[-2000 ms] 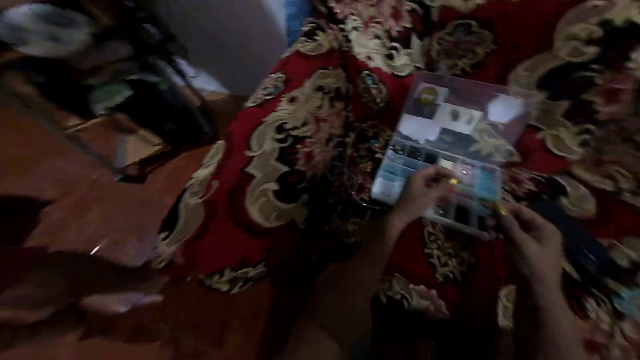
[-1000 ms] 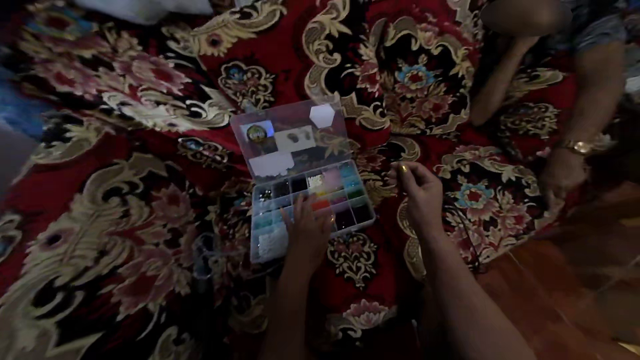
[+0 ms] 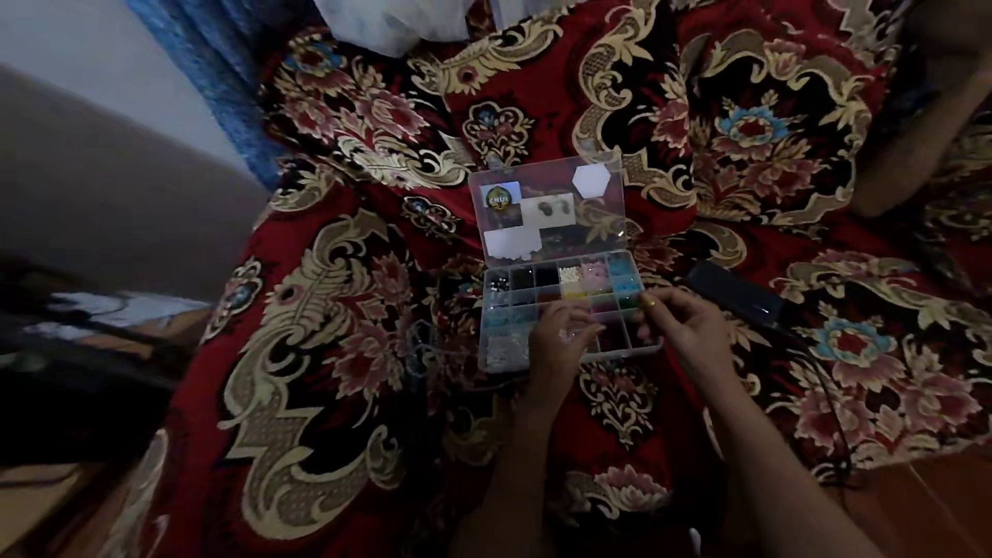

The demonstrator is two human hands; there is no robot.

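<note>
A clear plastic compartment box (image 3: 490,360) lies with its lid (image 3: 604,225) raised on a patterned cover. Its compartments hold small beads, among them white beads (image 3: 571,280), pink beads (image 3: 595,275) and turquoise beads (image 3: 622,270). My left hand (image 3: 559,345) is over the lower middle compartments with its fingers bent; whether it grips a bead is too dim to tell. At the box's right edge, my right hand (image 3: 686,325) has thumb and forefinger pinched together on a tiny yellowish thing (image 3: 651,301), perhaps a bead.
A red, black and gold floral cover (image 3: 325,465) drapes the seat around the box. A dark rectangular device (image 3: 736,294) with a cable lies right of it. Another person's arm (image 3: 918,155) rests at the upper right. A blue curtain (image 3: 217,85) hangs at upper left.
My right hand, well right of the box a second ago, is now at its right edge. My left hand stays over the compartments. The view has swung noticeably.
</note>
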